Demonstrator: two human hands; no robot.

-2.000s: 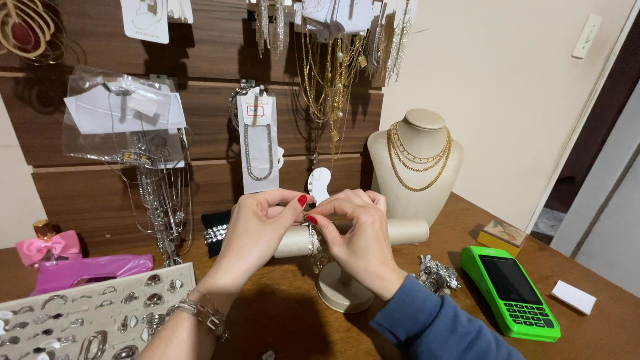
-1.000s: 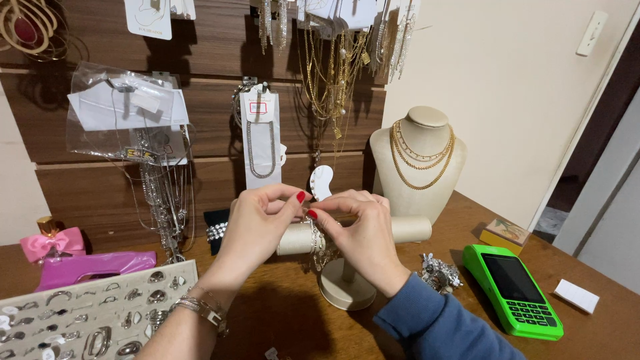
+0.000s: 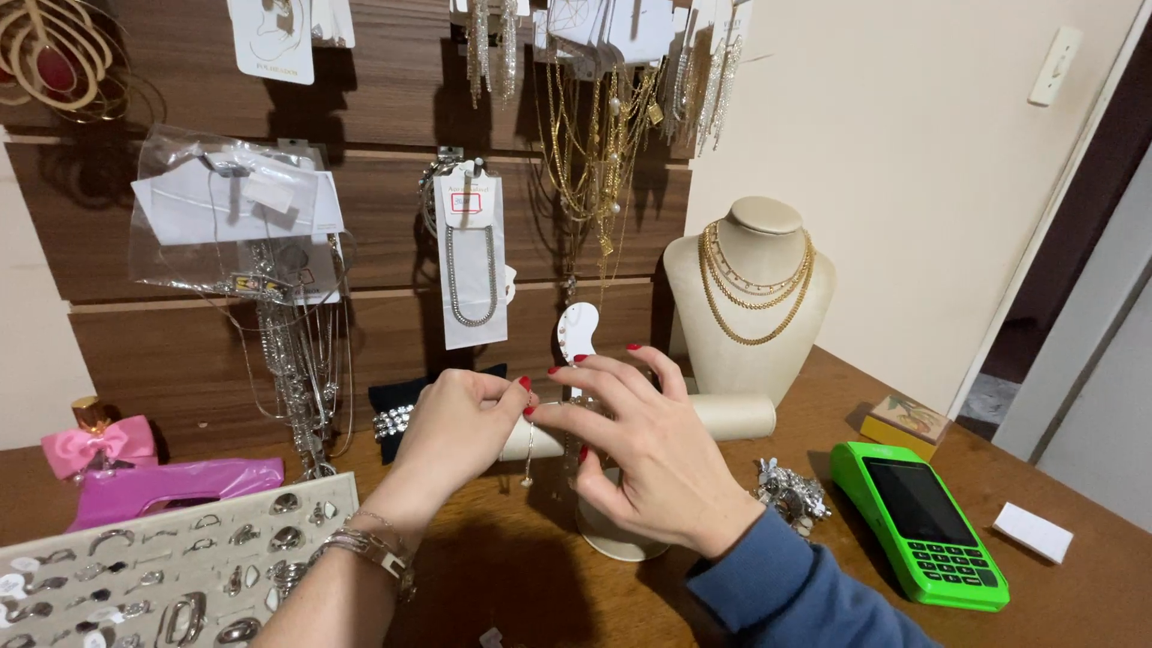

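Note:
My left hand (image 3: 463,432) pinches the end of a thin chain bracelet (image 3: 529,454) between thumb and forefinger, at the left part of a cream cylindrical bracelet stand (image 3: 738,416). A small pendant hangs from the chain's lower end. Fingers spread, my right hand (image 3: 643,450) is in front of the stand's middle, its index fingertip close to the left fingertips; whether it touches the chain cannot be told. Part of the bar and post is hidden behind it. The stand's round base (image 3: 621,531) rests on the wooden table.
A ring tray (image 3: 180,576) lies at lower left, beside a purple bag (image 3: 189,486). Behind are a black cushion with bracelets (image 3: 393,421) and a necklace bust (image 3: 756,360). Right are a silver jewelry pile (image 3: 792,490), green card terminal (image 3: 927,526) and small box (image 3: 904,423). Necklaces hang from the wall panel.
My right hand has drawn back from its pinch beside the left hand, and its fingers have spread apart. The left hand remains pinched at about the same place.

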